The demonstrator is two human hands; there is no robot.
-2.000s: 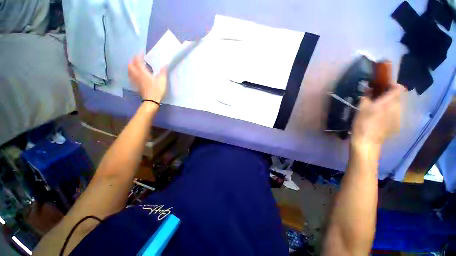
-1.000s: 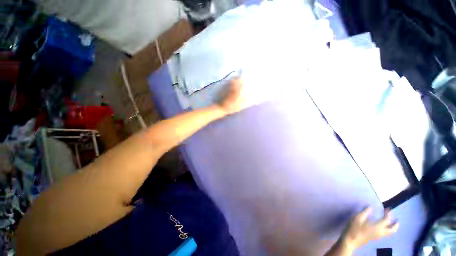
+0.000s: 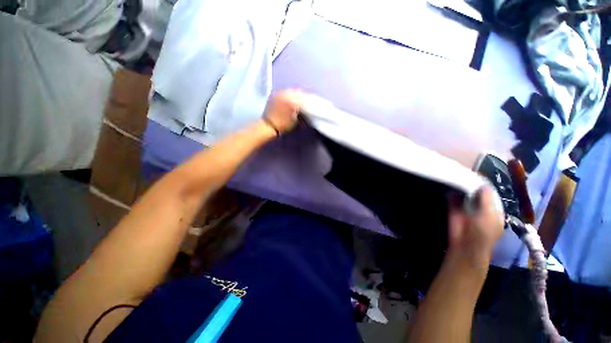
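A garment panel (image 3: 395, 149), pale on top with a broad black underside hanging toward me, is held up between both hands over the front of the lavender table. My left hand (image 3: 286, 112) grips its left end. My right hand (image 3: 474, 218) grips its right end, partly blurred. The steam iron (image 3: 494, 175) rests on the table just beyond my right hand, with its red-brown handle toward the right. A wrapped pale hose (image 3: 538, 268) runs from it down past the table edge.
Stacked pale panels (image 3: 201, 67) lie at the table's left. More pale panels (image 3: 402, 23) with a black edge strip lie at the far side. Small black patches (image 3: 529, 127) lie at the right. Crumpled grey-green cloth (image 3: 573, 60) is at the far right. The lavender table (image 3: 362, 74) shows between.
Both hands now hold a panel up near the front edge; a second ago none was lifted there. The view has turned, and the iron, out of view a second ago, shows standing free of my right hand.
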